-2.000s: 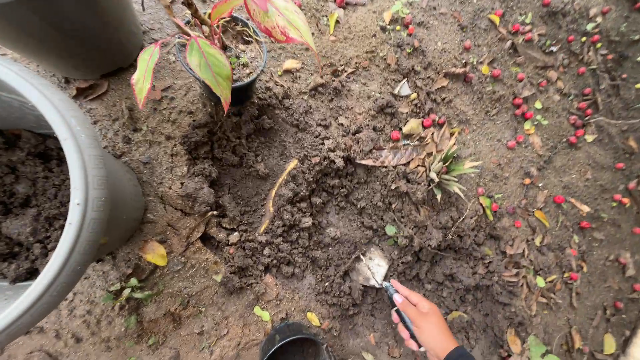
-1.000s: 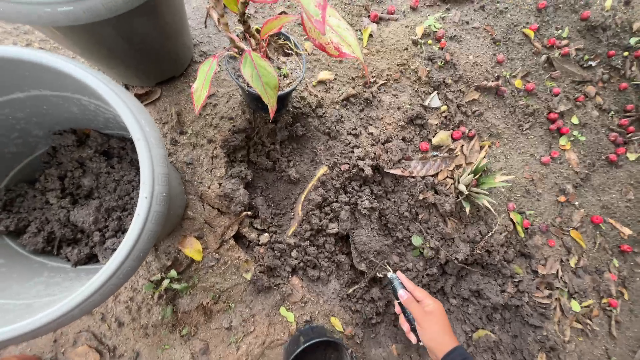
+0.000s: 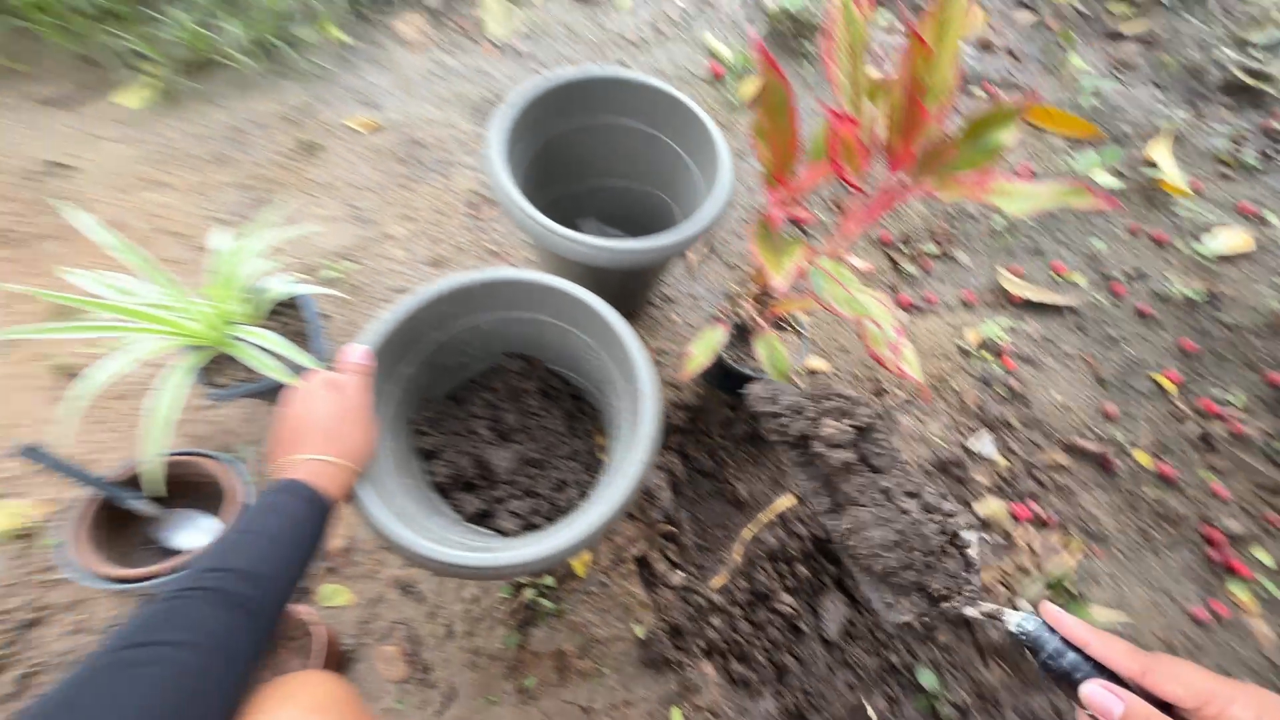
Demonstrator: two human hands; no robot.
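Note:
My left hand (image 3: 325,415) grips the rim of a grey plastic plant pot (image 3: 635,430) partly filled with dark soil (image 3: 510,445). At the lower right my right hand (image 3: 1150,675) holds the black handle of a hand trowel (image 3: 1050,640). Its blade is heaped with clumped soil (image 3: 880,500) and lies over the dug ground (image 3: 740,620), right of the pot. A yellowish root or stick (image 3: 755,540) rests in the dug soil. Behind, a red and green leafed plant (image 3: 870,190) grows in a small black pot (image 3: 735,370).
A second grey pot (image 3: 610,90) stands behind the first. On the left are a spider plant (image 3: 190,320) in a dark pot and a terracotta-coloured pot (image 3: 90,545) with a spoon-like tool (image 3: 185,528) in it. Red berries (image 3: 1210,405) and fallen leaves are scattered at right.
The view has swung left and up. My left hand, not seen before, is now on the grey pot's rim. The trowel now carries a large heap of soil.

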